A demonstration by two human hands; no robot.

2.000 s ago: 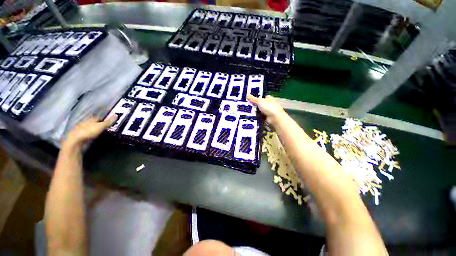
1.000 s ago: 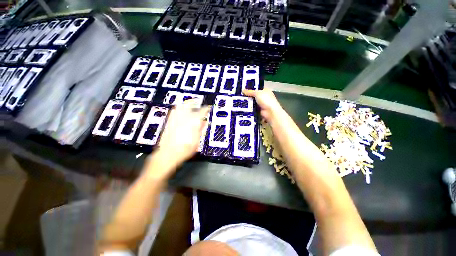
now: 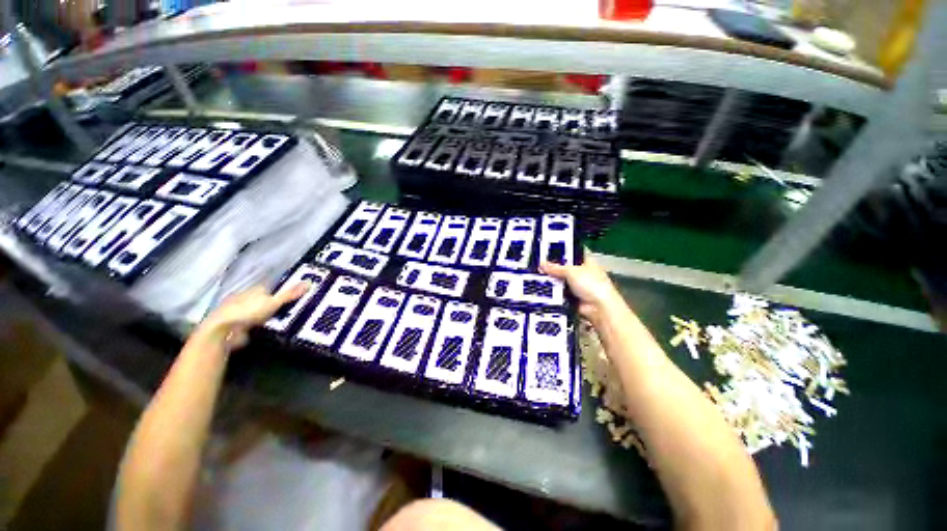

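Observation:
A black parts tray [image 3: 472, 399] lies in front of me, with white frame parts [image 3: 418, 330] in a front and a back row and sideways ones between. My left hand [image 3: 245, 313] is at the tray's left edge, its fingers at the front-left frame. My right hand [image 3: 574, 280] grips the right edge, its fingertips by the back-right frame. The undersides of both hands' grips are hidden. The tray looks thick at the front, like more than one tray.
A tray stack [image 3: 509, 176] stands behind. At left, a filled tray [image 3: 156, 239] sits by a grey-white interleaf sheet [image 3: 237, 244]. A heap of adhesive strips [image 3: 774, 363] lies right, with tan tabs [image 3: 609, 392] beside the tray. A metal post [image 3: 831, 187] and rail [image 3: 467, 50] stand behind.
My left hand has moved from over the middle of the tray back to its left edge. My right hand stays at the right edge. The camera view has shifted, showing more of the rail.

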